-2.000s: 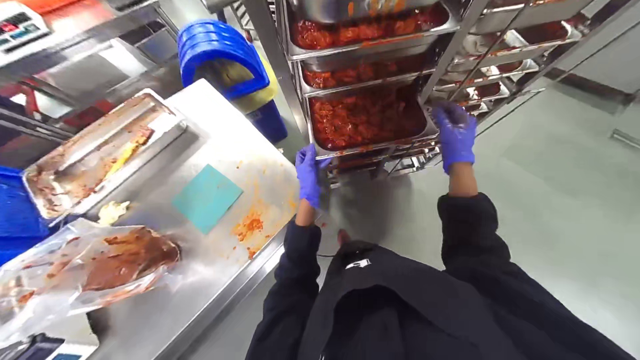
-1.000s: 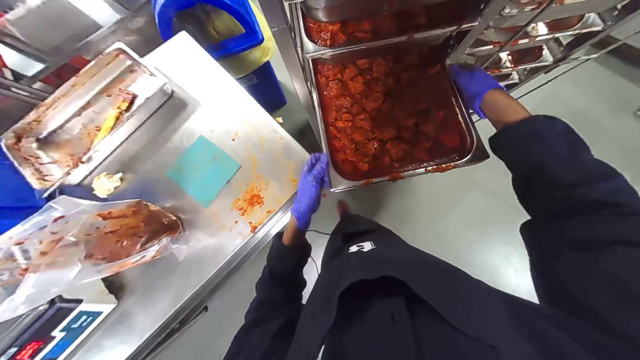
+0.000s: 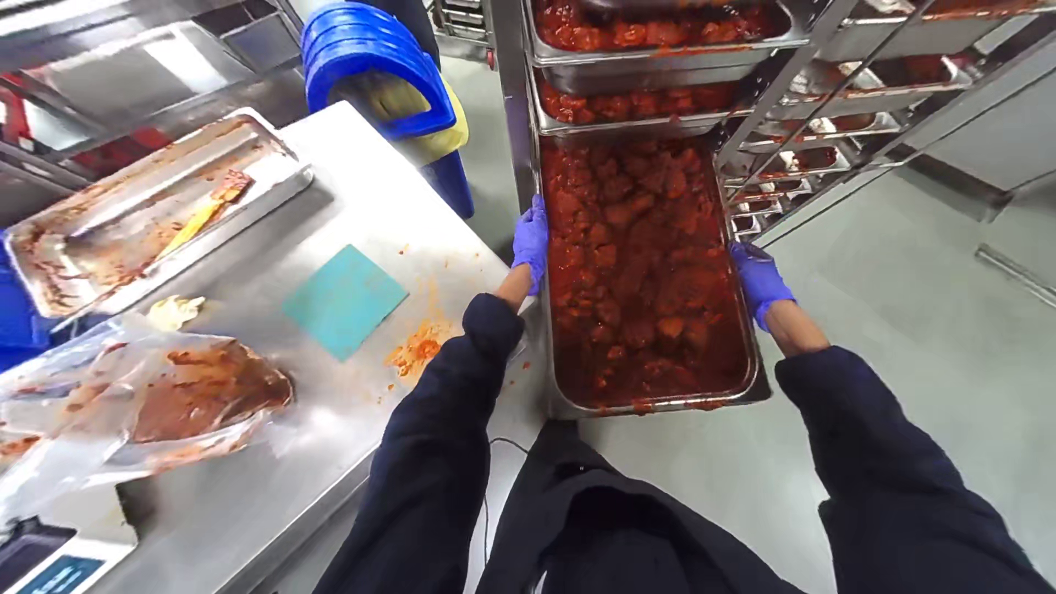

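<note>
A deep steel pan [image 3: 660, 406] of red-sauced chunks of food [image 3: 643, 272] juts well out of the rack toward me. My left hand [image 3: 531, 241], in a purple glove, grips its left rim; my right hand [image 3: 757, 279], gloved alike, holds the right rim. Both sets of fingers are partly hidden beneath the edge. Above it, more filled pans [image 3: 660, 54] sit in the rack [image 3: 516, 107]. At left on the steel table [image 3: 330, 445] lie a teal cloth or sheet [image 3: 345, 302], orange food scraps [image 3: 419, 351] and a sauce-smeared plastic bag [image 3: 206, 396].
A soiled steel tray [image 3: 148, 214] with a yellow-handled brush [image 3: 202, 216] lies at the table's far left. Blue bins [image 3: 379, 58] stand behind the table corner. A second rack of pans [image 3: 858, 132] is at right. A scale or similar device [image 3: 74, 536] sits at lower left.
The pan has come out of the rack toward me, from inside it two seconds ago. My right hand, raised by the rack post at first, is now on the pan's right rim.
</note>
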